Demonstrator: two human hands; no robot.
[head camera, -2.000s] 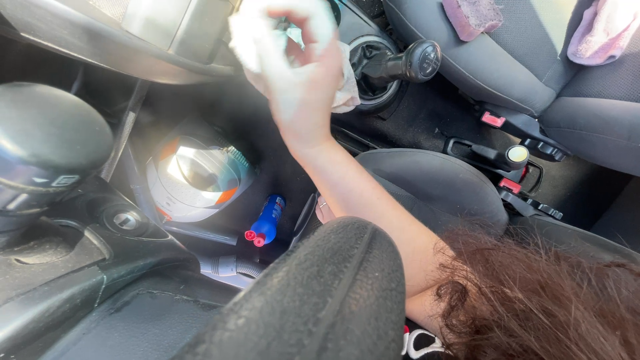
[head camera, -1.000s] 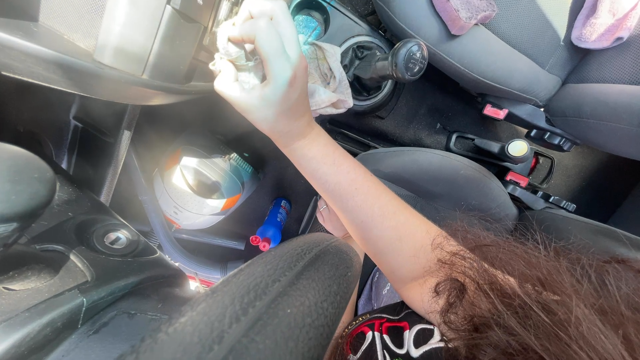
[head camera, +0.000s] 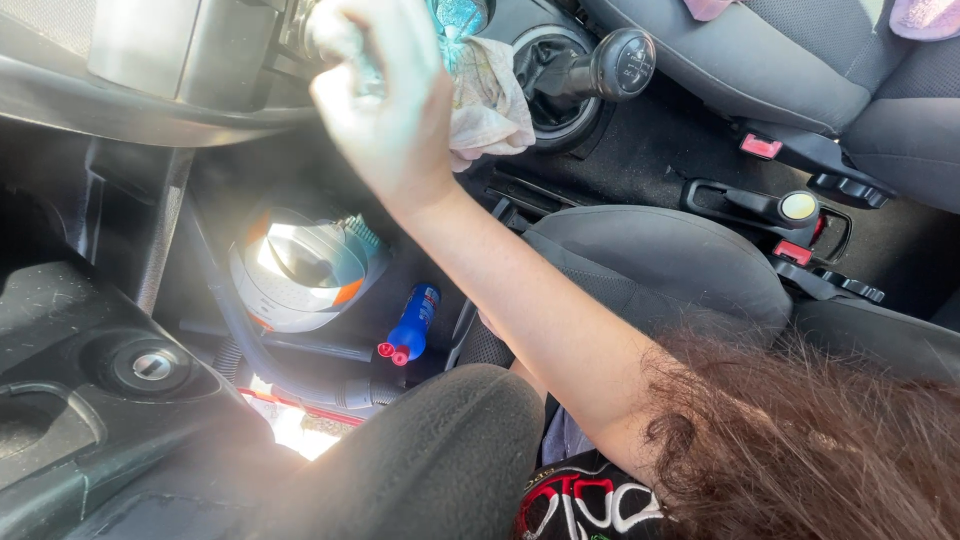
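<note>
My right hand (head camera: 390, 97) reaches up from the lower right to the lower dashboard trim. Its fingers are curled and partly washed out by glare, around a stained whitish cloth (head camera: 491, 101) that hangs out on the side toward the gear lever (head camera: 622, 66). A glittery teal object (head camera: 459, 15) shows in the console just above the cloth. My left hand is not clearly seen; a small patch of skin shows below my right forearm, and I cannot tell what part it is.
A white and orange vacuum cleaner (head camera: 300, 281) with a grey hose (head camera: 251, 337) and a blue bottle (head camera: 414, 322) with red caps lie in the footwell. Nearby are the ignition lock (head camera: 153, 366), handbrake (head camera: 795, 206) and front seats (head camera: 660, 262). Pink cloth (head camera: 926, 16) lies on the far seat.
My right hand moves about at the dashboard trim with the cloth. More of the teal object shows than two seconds ago. The view has shifted somewhat.
</note>
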